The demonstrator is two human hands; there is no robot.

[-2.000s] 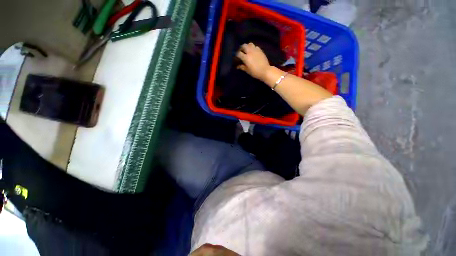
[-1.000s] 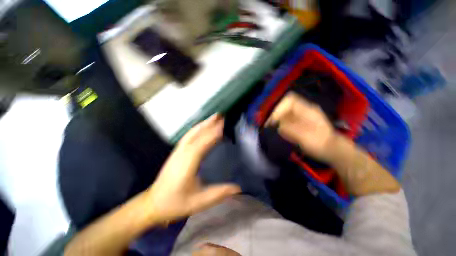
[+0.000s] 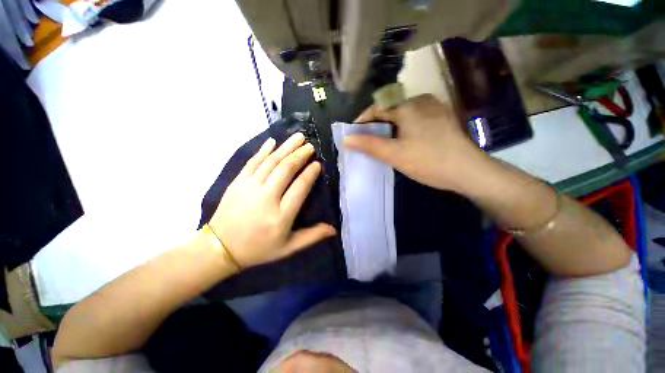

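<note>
A dark garment panel (image 3: 240, 178) lies on the white table in front of the machine needle area. My left hand (image 3: 273, 197) rests flat on it, fingers slightly spread. A pale grey-lilac strip (image 3: 367, 204) with lengthwise lines lies on the dark cloth, running towards my lap. My right hand (image 3: 419, 142) has its thumb on the strip's upper end and its fingers at the upper edge, holding it. A small yellow-green mark (image 3: 319, 93) shows near the needle. The sewing machine head (image 3: 364, 36) hides the area behind it.
A dark smartphone (image 3: 487, 91) lies right of the machine head. Green and red-black handled scissors (image 3: 609, 109) lie further right. A red basket inside a blue one (image 3: 506, 291) stands at lower right. More dark cloth (image 3: 33, 167) lies at the left table edge. Pale strips (image 3: 16, 29) show upper left.
The view has turned from the basket to the machine. My right hand has left the basket and now holds the pale strip. My left hand has come down onto the dark panel.
</note>
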